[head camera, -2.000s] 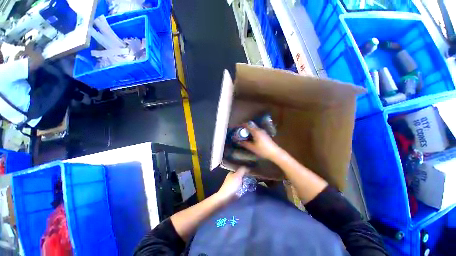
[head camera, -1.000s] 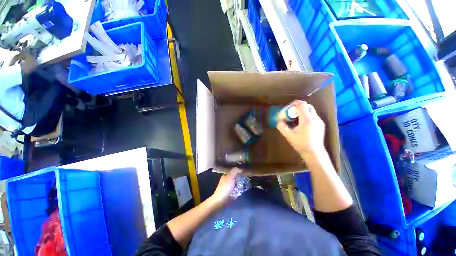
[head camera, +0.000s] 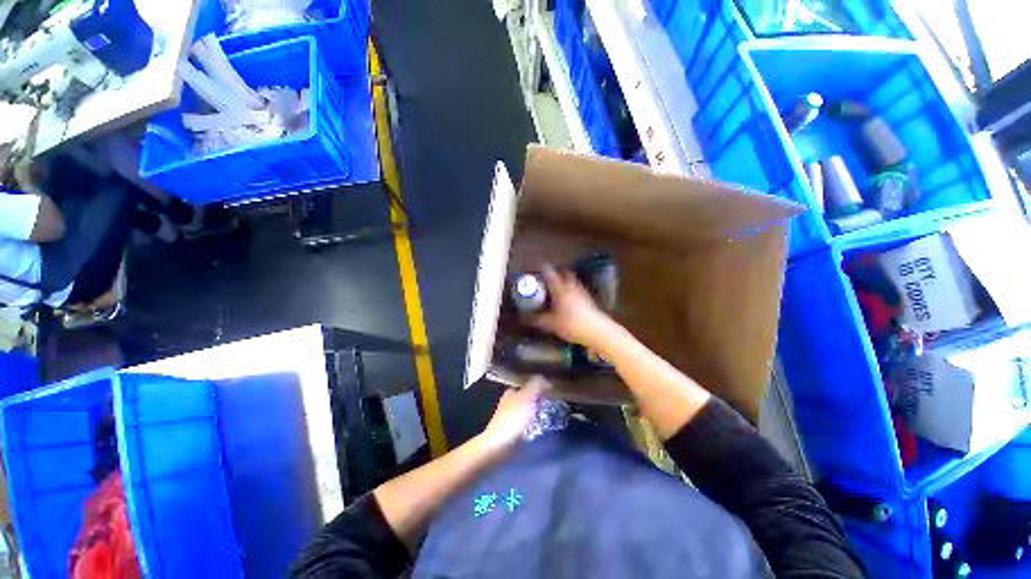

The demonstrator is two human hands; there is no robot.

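Observation:
An open cardboard carton is tilted in front of my body. My right hand is inside its left part, closed around a thread cone whose pale round end faces up. Another dark thread cone lies beyond the fingers, and a greyish one lies by the near wall. My hand and forearm partly hide the carton floor. My left hand is at the carton's near left corner, holding a shiny wad of crumpled clear plastic; its fingertips are blurred.
On the right, a blue bin holds several cones; another holds white cartons. At left are a blue bin with white strips and one with red material. A seated person's arm shows at far left. A yellow line crosses the dark floor.
My right hand, holding a cone at the carton's right side a second ago, is now at its left side on a cone. The carton has turned and tilted. My left hand stays at its near edge.

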